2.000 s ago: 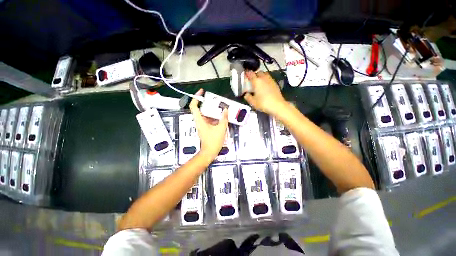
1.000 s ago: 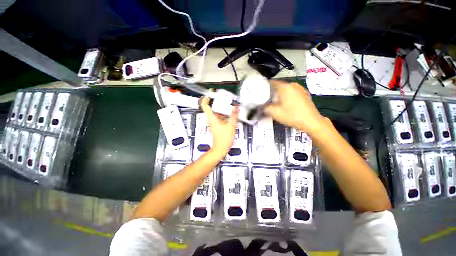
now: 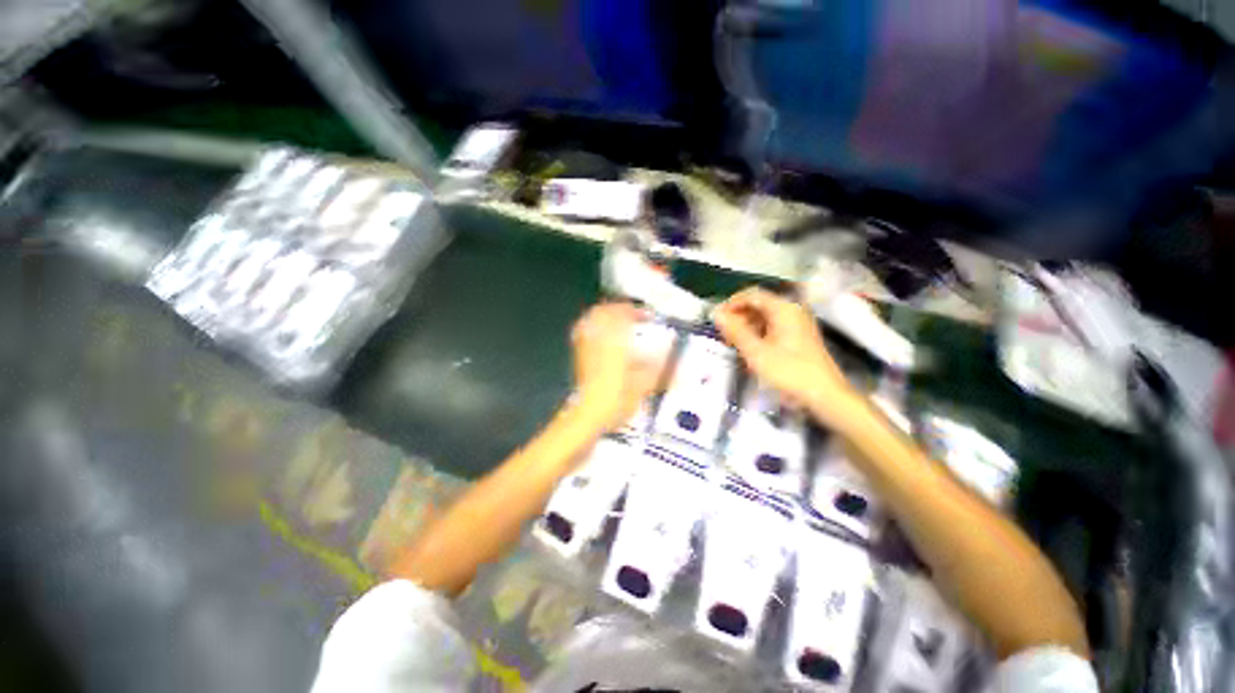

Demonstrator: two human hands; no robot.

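The view is blurred. A clear tray of white electronic units [image 3: 735, 555] lies in front of me, dark ovals toward me. My left hand [image 3: 610, 359] is at the tray's back left corner, its fingers closed on a white unit [image 3: 653, 360]. My right hand [image 3: 775, 341] is just to its right, above the back row, fingertips pinched together; whether they hold a cable end is too blurred to tell. A white scanner [image 3: 650, 282] lies behind the hands. Another pale, long object [image 3: 870, 328], scanner-like, lies behind my right wrist.
Another full tray [image 3: 301, 257] lies at the left on the green mat [image 3: 467, 345]. The ledge behind holds a white unit [image 3: 592, 199], a dark rounded object [image 3: 669, 213] and a black stand [image 3: 910, 257]. Blue screens [image 3: 1002, 122] stand behind. A white sheet [image 3: 1063, 339] is at the right.
The view has swung left and tilted. My right hand has let go of the pale scanner it held over the unit. My left hand is now at the tray's back left corner.
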